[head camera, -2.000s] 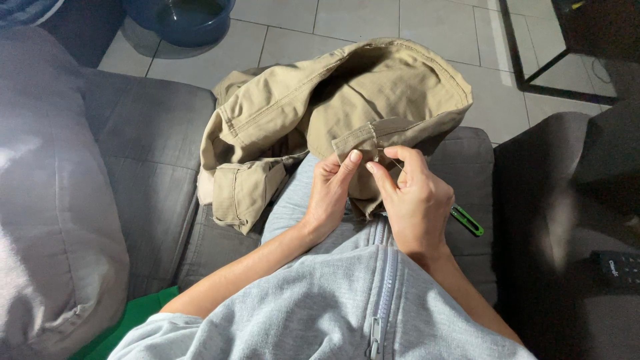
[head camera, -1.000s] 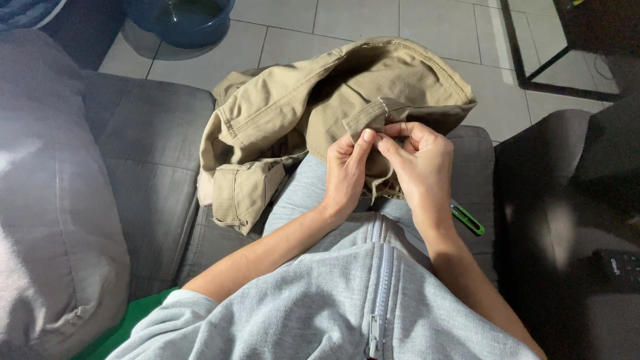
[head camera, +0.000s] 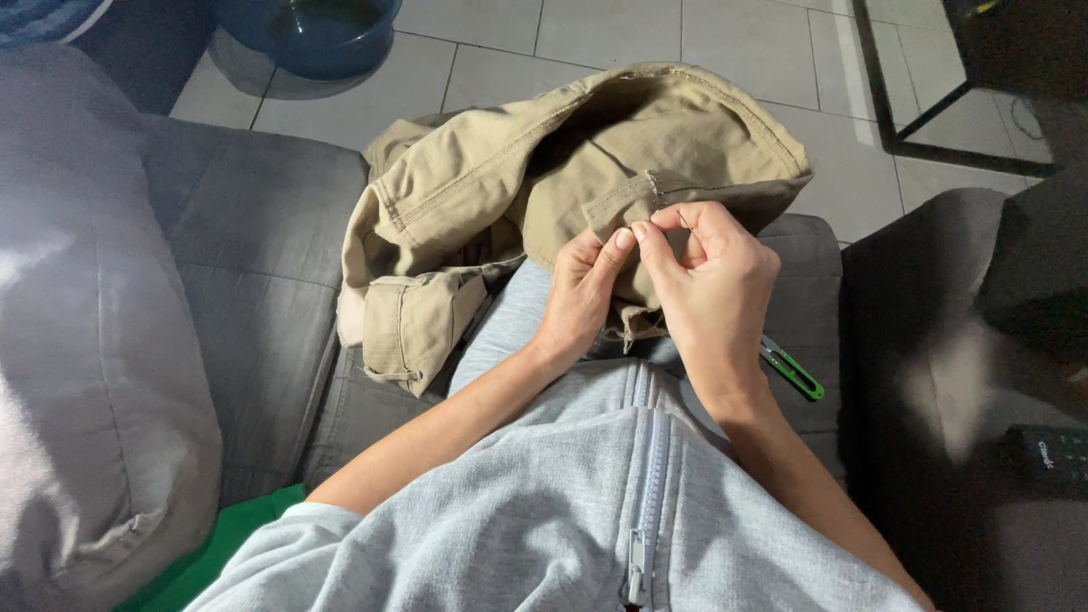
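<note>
A khaki cloth garment (head camera: 476, 174) with stitched seams and a frayed edge lies bunched over my lap and the sofa seat. My left hand (head camera: 586, 285) pinches its folded edge between thumb and fingers. Beside it, thumb tip almost against thumb tip, my right hand (head camera: 710, 280) grips the same edge; a thin dark thing, perhaps a needle, shows between its fingers. What lies under the fingertips is hidden. Green-handled thread snips (head camera: 792, 370) rest on the grey seat, right of my right wrist.
A grey cushion (head camera: 93, 340) is at the left, above a green cloth (head camera: 229, 540). On the tiled floor stands a blue basin (head camera: 331, 51). A black metal frame (head camera: 888, 102) is at the upper right. The dark sofa arm holds a remote control (head camera: 1054, 459).
Both hands have shifted slightly on the garment's edge. My right hand's fingers have opened out from the closer grip of a second ago. The snips have stayed in place.
</note>
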